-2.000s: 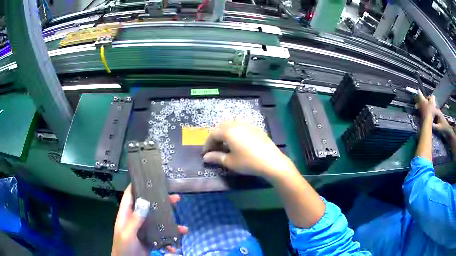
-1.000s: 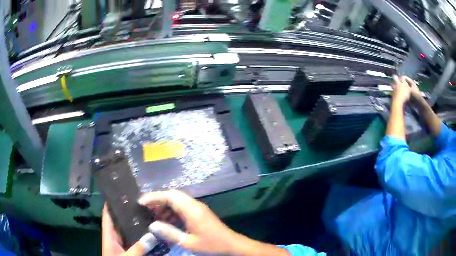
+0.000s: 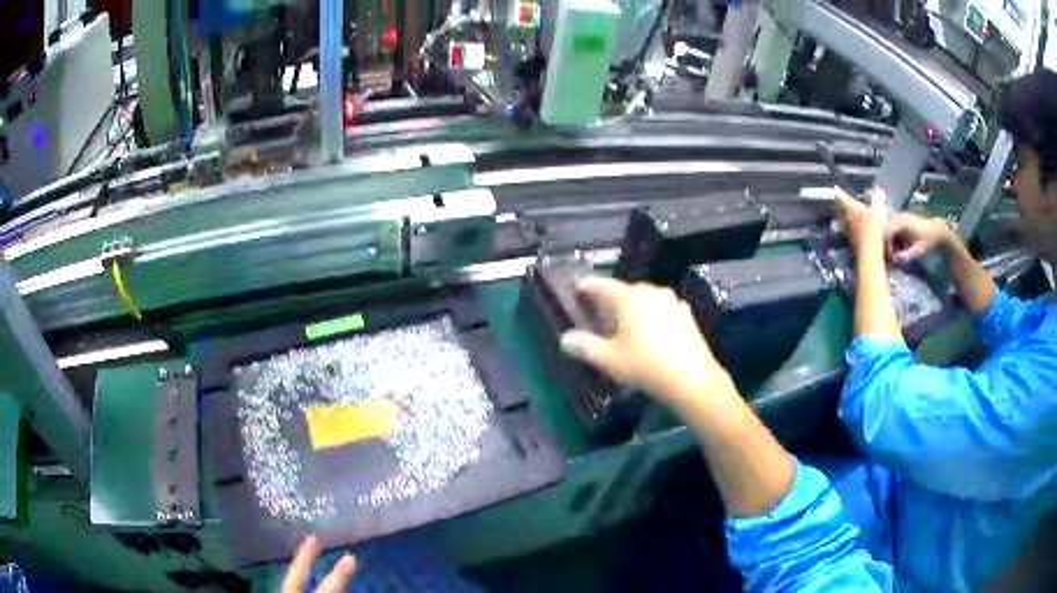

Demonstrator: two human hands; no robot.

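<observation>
The parts tray (image 3: 522,452) is wide and black, with a loose layer of tiny silver nuts (image 3: 446,394) around a yellow label (image 3: 348,424). My left hand (image 3: 315,568) is at the bottom edge, mostly cut off, with two fingers showing apart and no plate visible in them. My right hand (image 3: 649,336) is over a stack of long dark plates (image 3: 566,348) right of the tray. Its fingers are at the top plate and hide part of it; whether they grip it cannot be told. A whitish cover shows on the thumb.
A dark long plate (image 3: 176,446) lies left of the tray. Two more black plate stacks (image 3: 759,313) stand right of my right hand. A person in blue (image 3: 962,405) works at the far right. Conveyor rails (image 3: 278,238) run behind the green bench (image 3: 125,446).
The plate held in my left hand is no longer seen there. My right hand has moved from it to the stack at the right. My left hand is lower, and the view has shifted.
</observation>
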